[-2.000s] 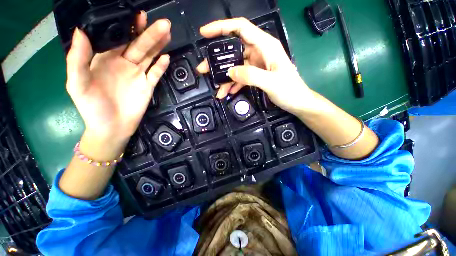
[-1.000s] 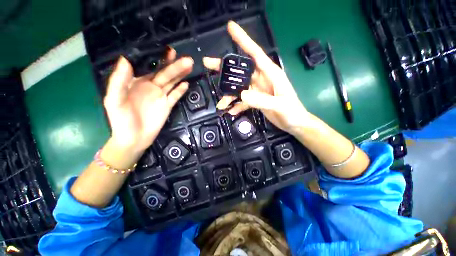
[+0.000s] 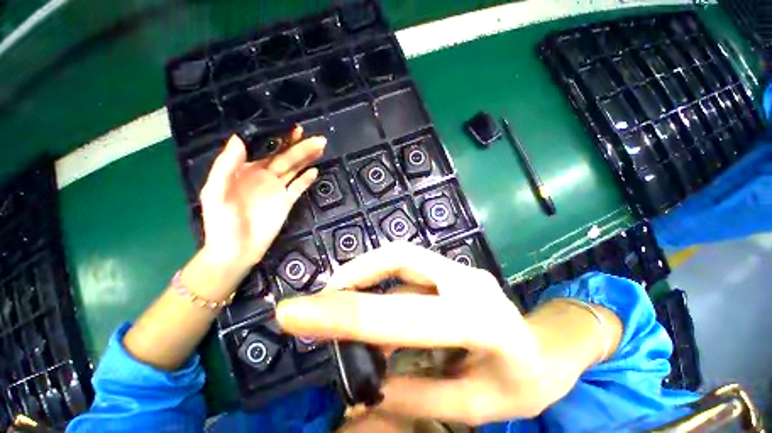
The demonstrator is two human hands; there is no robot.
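My right hand is raised close to the camera and grips a black watch body at its lower fingers, seen nearly edge-on; its screen is not readable. My left hand, palm up over the tray's left side, holds another dark watch body between thumb and fingertips; a round lens shows, but it blends into the black tray. The blister tray holds several watch bodies, sensor side up, one being at the lower left. My right hand hides part of the lower tray.
A single dark unit and a thin black pen lie on the green surface right of the tray. Neighbouring black trays stand at the right and left. A whitish strip crosses behind. Another blue sleeve shows at far right.
My right hand has come down and nearer the camera with its watch, whose lit menu no longer faces the view. The view has shifted, showing more of the tray's far end and the right neighbouring tray.
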